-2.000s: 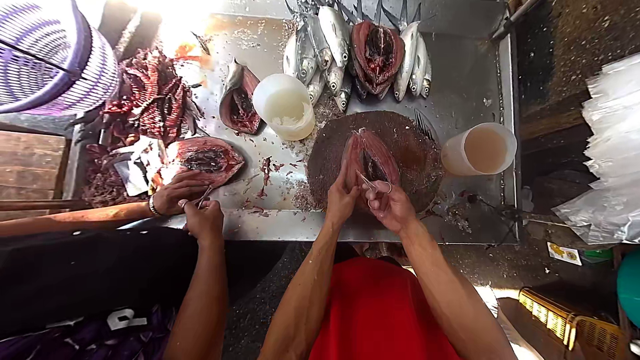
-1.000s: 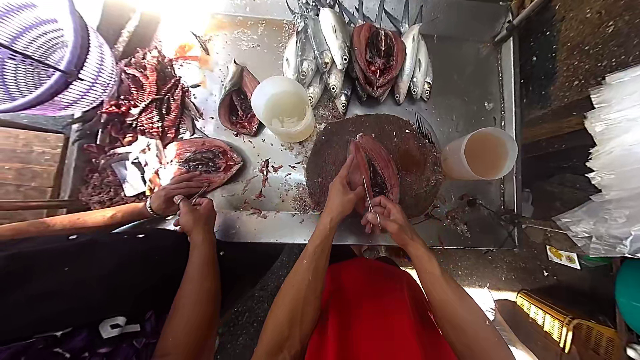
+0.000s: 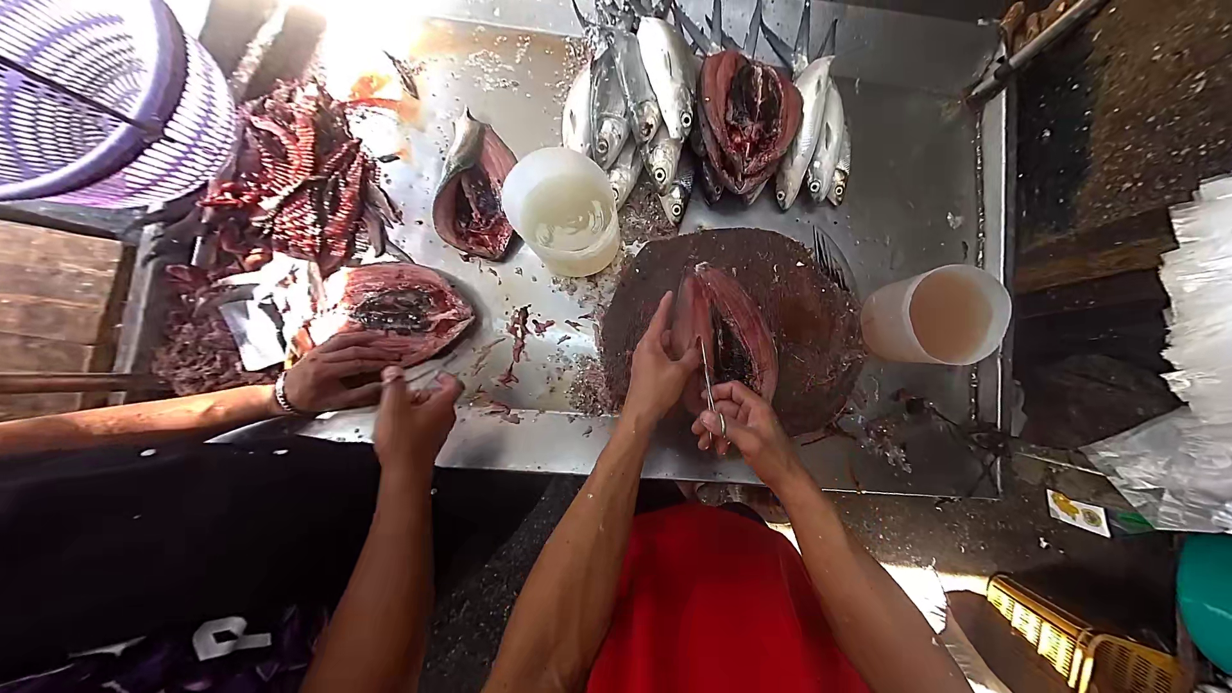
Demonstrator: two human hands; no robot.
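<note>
A split-open fish (image 3: 746, 327) lies on a round, dark chopping block (image 3: 818, 318), its red flesh and dark cavity facing up. My left hand (image 3: 659, 371) grips the left side of this fish near its lower end. In my right hand (image 3: 739, 423) is a slim metal tool (image 3: 708, 371), perhaps forceps or small scissors, its tip over the opened flesh. Just right of the block stands a translucent plastic container (image 3: 938, 316) of pinkish liquid. Another translucent container (image 3: 568, 217), with cloudy liquid, is at the block's upper left.
Whole silvery fish (image 3: 664, 72) and an opened fish (image 3: 749, 120) lie at the metal table's back. A co-worker's hands (image 3: 375, 385) are at another split fish (image 3: 399, 313) on the left. Fish bones and scraps (image 3: 303, 183) are heaped near a purple plastic basket (image 3: 183, 106).
Both my hands stay at the fish on the block. The metal tool, slanted over the fish two seconds ago, now points more upright along it.
</note>
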